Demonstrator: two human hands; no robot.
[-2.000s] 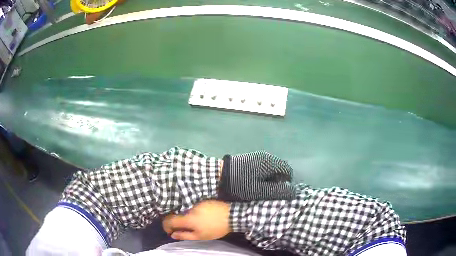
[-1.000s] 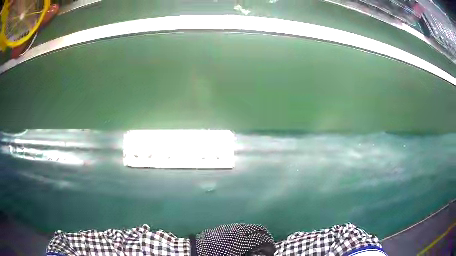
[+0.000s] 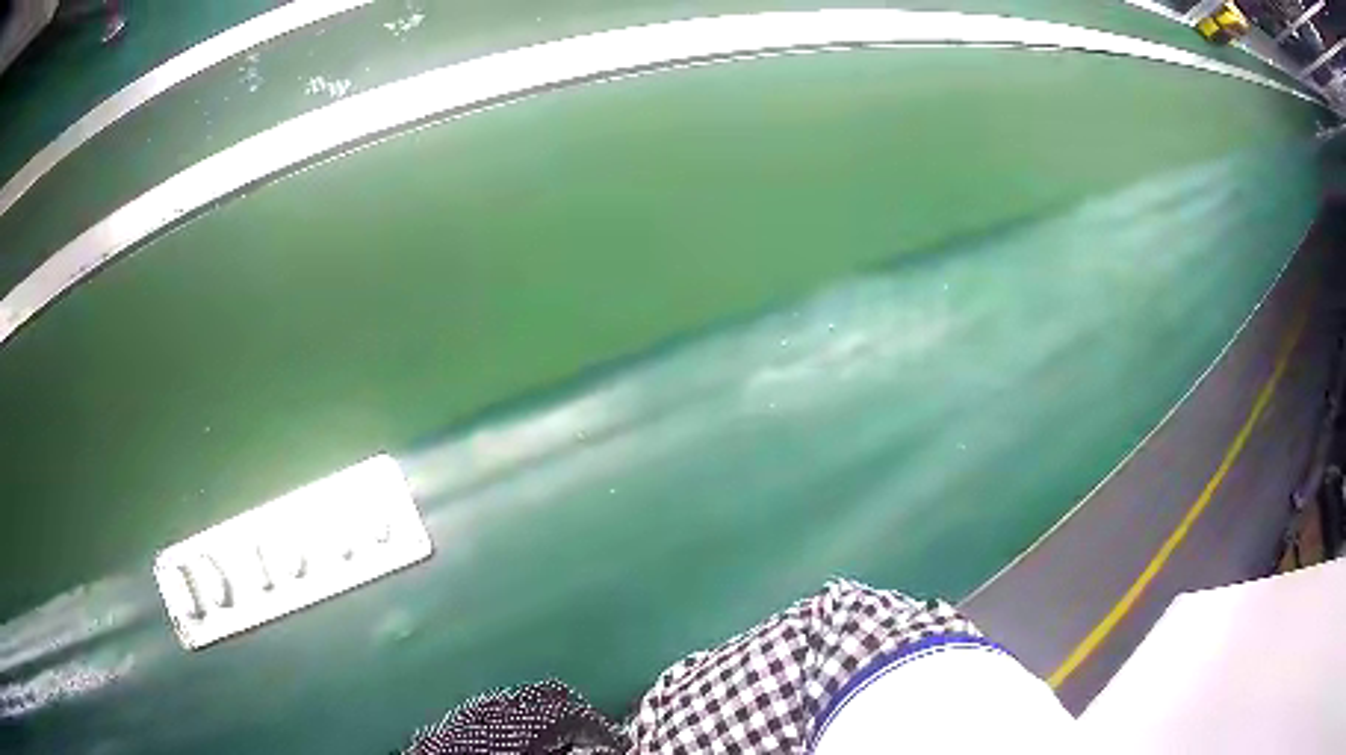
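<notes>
A white rectangular plate (image 3: 303, 538) with a row of several small marks along it lies on the green bench mat at the lower left. It is tilted in the view and no hand touches it. My left hand (image 3: 520, 726), in a black glove with white dots, is at the bottom edge, below and right of the plate. It is mostly cut off, so its fingers cannot be made out. My right forearm shows in a black-and-white checked sleeve (image 3: 805, 671); my right hand is not in view.
A pale strip (image 3: 664, 55) curves across the far part of the green bench (image 3: 591, 221). The bench edge curves down the right side, with grey floor and a yellow line (image 3: 1181, 516) beyond. A small yellow object (image 3: 1222, 21) is at the top right.
The view has turned right, so the plate appears lower left and tilted. The yellow fan and my left sleeve have left the picture. The bare right hand seen two seconds ago is out of view.
</notes>
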